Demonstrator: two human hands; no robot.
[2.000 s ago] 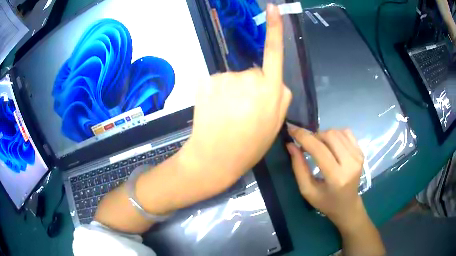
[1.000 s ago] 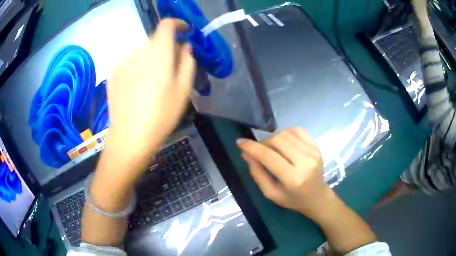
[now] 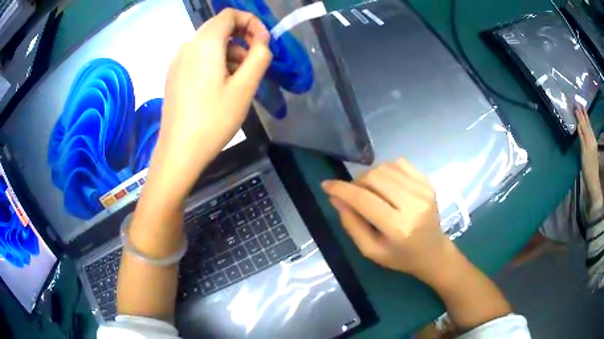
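An open laptop lies in front of me, its main display (image 3: 99, 132) lit with a blue swirl and its keyboard (image 3: 232, 232) below. The right side screen (image 3: 318, 106) is tilted, with a white pull tab (image 3: 301, 16) across its upper part. My left hand (image 3: 215, 93) is over the main display's right edge, thumb and finger pinched at the pull tab's left end. My right hand (image 3: 394, 218) is just below the side screen's lower corner, fingers curled together, with nothing visible in them. Shiny film covers the palm rest (image 3: 271, 298).
A closed, filmed laptop (image 3: 430, 99) lies right of the side screen. A black cable (image 3: 463, 59) runs beyond it. At far right, another person's hand (image 3: 586, 142) touches a closed laptop (image 3: 546, 63). The left side screen (image 3: 26, 245) is lit.
My left hand has moved left and drawn its pointing finger into a pinch. The right side screen shows at a different tilt. My right hand has come away from its corner. The far-right laptop is now closed.
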